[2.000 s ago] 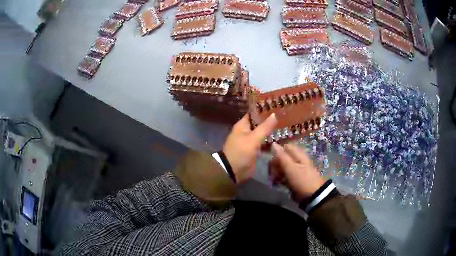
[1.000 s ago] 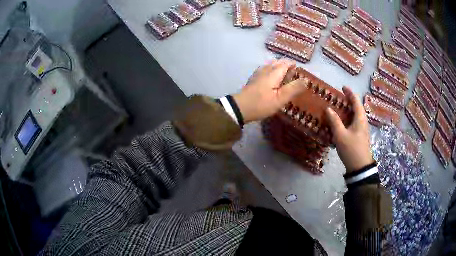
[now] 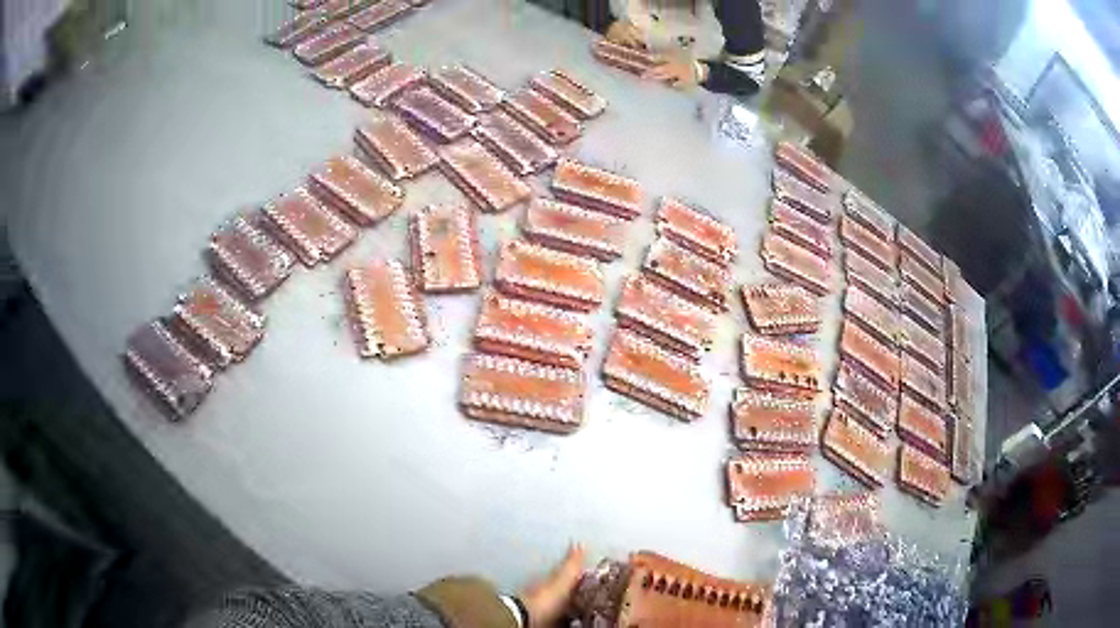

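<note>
A stack of orange-brown circuit board panels (image 3: 694, 597) shows at the bottom edge, cut off by it, with a row of dark marks along its far edge. My left hand (image 3: 553, 594) is at the stack's left side, partly cut off by the bottom edge. Its fingers point towards the stack, but whether it grips cannot be told. My right hand is not in view. A heap of small violet and white components (image 3: 866, 586) lies right of the stack, cut off at the bottom.
Many laid-out panels (image 3: 528, 393) stand in slanting columns across the pale table (image 3: 332, 472). Across the table, another person's hands (image 3: 669, 71) are at a panel (image 3: 624, 55). A cardboard box (image 3: 811, 120) is beyond the far edge. A cluttered bench is at the far right.
The view has tilted up and away over the table. The stack and my left hand now sit at the bottom edge, and my right hand has left the picture.
</note>
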